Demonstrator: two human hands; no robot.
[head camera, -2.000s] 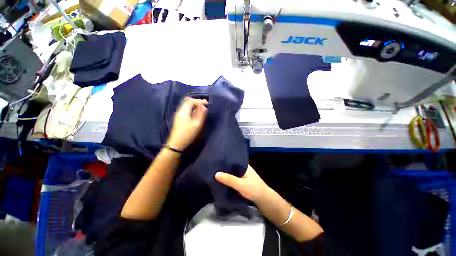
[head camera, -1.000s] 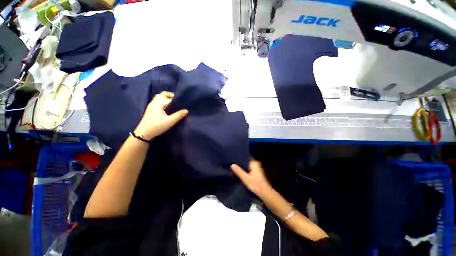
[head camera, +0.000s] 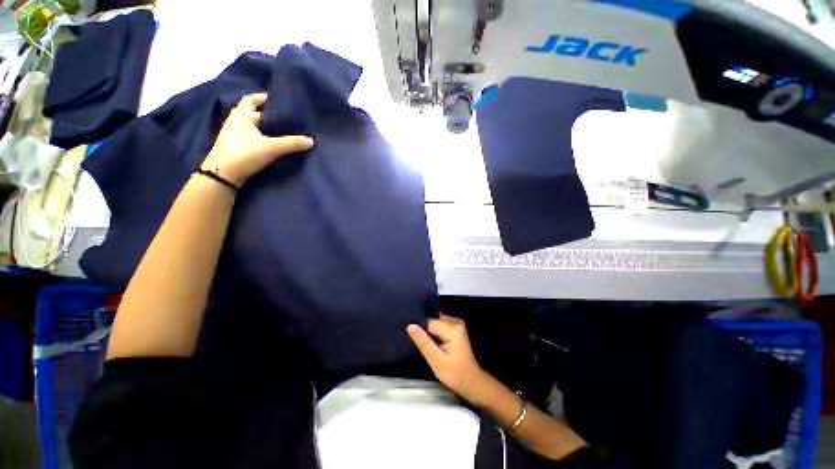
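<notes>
The navy garment body (head camera: 339, 220) lies over the table left of the needle and hangs over the front edge towards the lap. My left hand (head camera: 252, 147) grips a bunched fold of it on the table. My right hand (head camera: 446, 353) pinches its lower right edge just below the table edge. The presser foot and needle (head camera: 419, 92) stand up and right of the cloth, apart from it. A navy cut piece (head camera: 538, 169) lies flat right of the needle, partly under the white sewing machine (head camera: 595, 55).
Folded navy pieces (head camera: 101, 78) lie far left beside cream cloth and cords (head camera: 46, 206). Dark snips (head camera: 677, 195) lie right of the cut piece. Yellow and red scissor handles (head camera: 793, 263) are far right. Blue baskets (head camera: 57, 366) stand below left and right (head camera: 806, 366).
My left hand has moved left and up, carrying the garment further up the table and bunching it. My right hand has moved slightly down, still at its lower edge.
</notes>
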